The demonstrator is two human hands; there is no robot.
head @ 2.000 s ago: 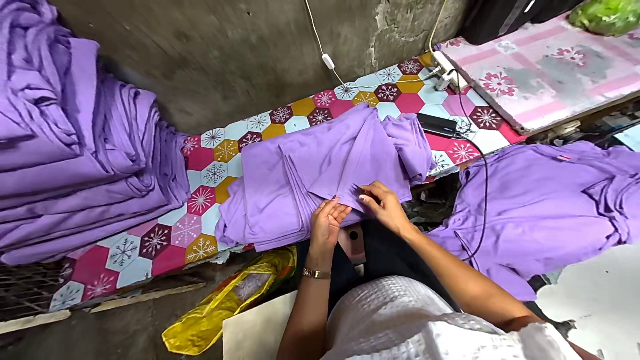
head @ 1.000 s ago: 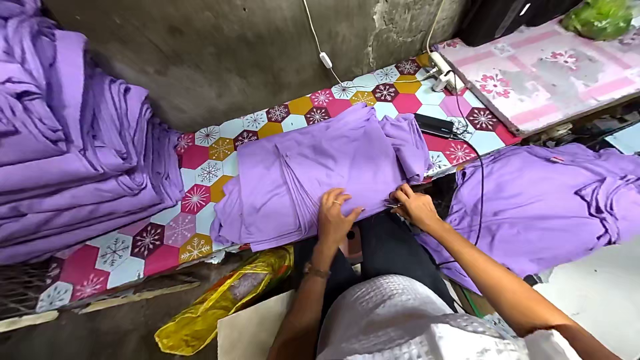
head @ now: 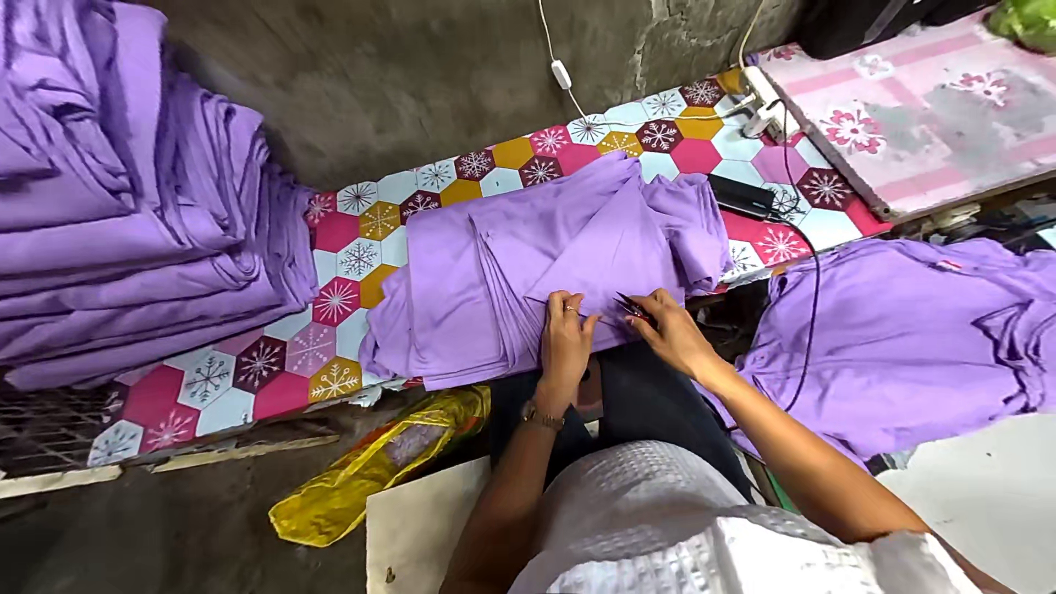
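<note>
Folded purple fabric pieces [head: 511,264] lie in layers on a bench covered with a hexagon-and-snowflake sheet [head: 359,260]. My left hand [head: 568,334], with a ring and a wristwatch, rests at the near edge of the pile, its fingertips on the cloth edge. Just to its right, my right hand [head: 667,326] holds small dark thread snips [head: 634,308], their pointed blades angled up and left over the fabric. The two hands are apart. Whether the left fingers pinch the cloth is not clear.
A tall stack of purple fabric [head: 165,239] stands at left, more purple cloth [head: 899,338] lies at right. A black power adapter [head: 741,196], its cord and a white plug [head: 767,103] are behind. A yellow plastic bag [head: 371,470] sits below the bench.
Both hands have shifted slightly along the near cloth edge. The snips in my right hand show more plainly than one second ago.
</note>
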